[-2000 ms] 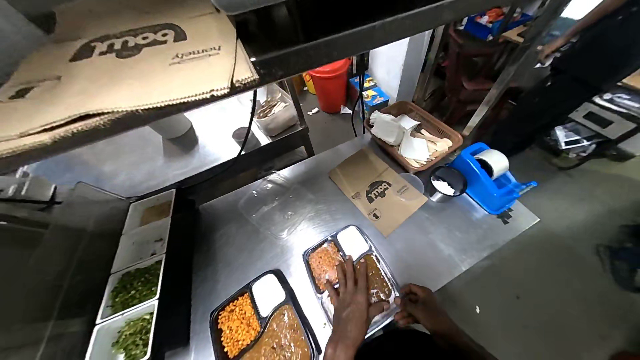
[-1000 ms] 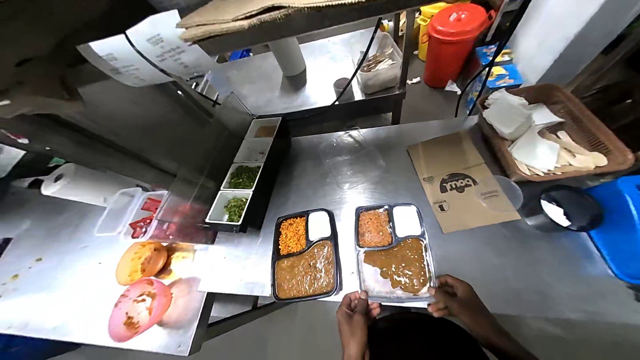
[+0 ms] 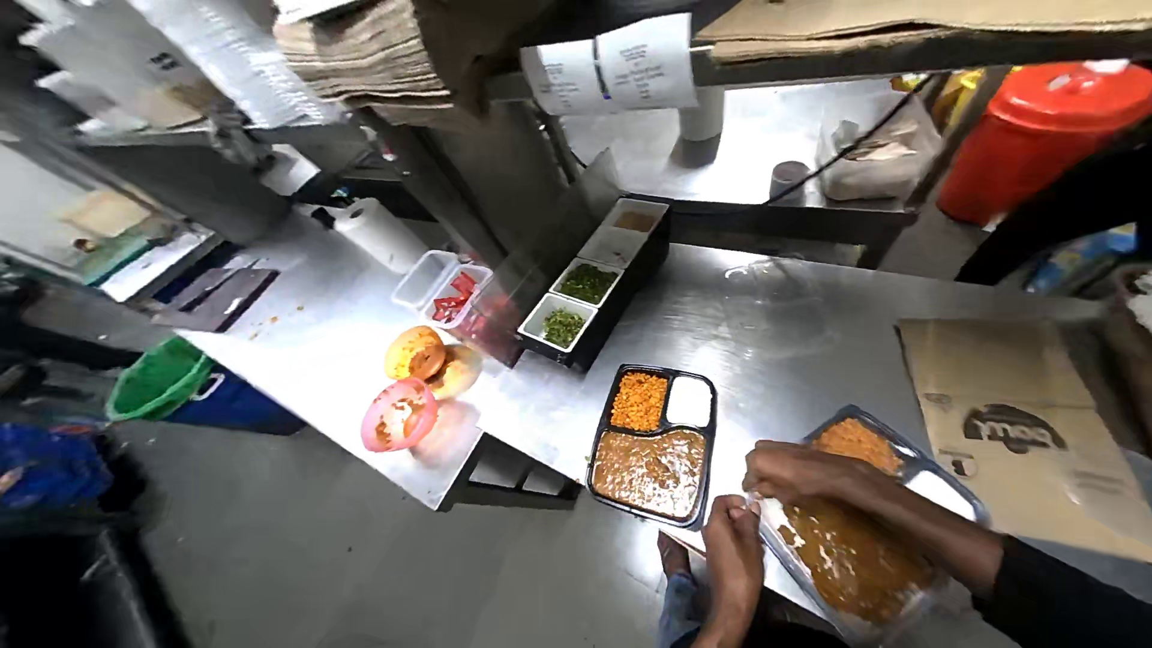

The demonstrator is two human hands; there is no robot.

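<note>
My left hand (image 3: 733, 540) and my right hand (image 3: 787, 472) are close together at the left edge of the right-hand black meal tray (image 3: 850, 549), fingers pinched on what looks like its clear plastic cover. My right forearm crosses over this tray, which holds orange rice, brown curry and a white portion, and lies tilted. To its left, the second compartment tray (image 3: 652, 445) holds orange grains, glossy brown curry and a white portion; neither hand touches it.
A flat brown paper bag (image 3: 1017, 423) lies at right. A black rack of herb containers (image 3: 589, 297) stands behind the trays. Further left are a tub of red packets (image 3: 459, 297), an orange bowl (image 3: 416, 353), a pink bowl (image 3: 400, 414) and a paper roll (image 3: 378, 236). A shelf (image 3: 837, 67) overhangs the steel table.
The view has swung left. My hands have moved from opposite sides of the right tray's near edge to meet at its left side. That tray is now turned at an angle.
</note>
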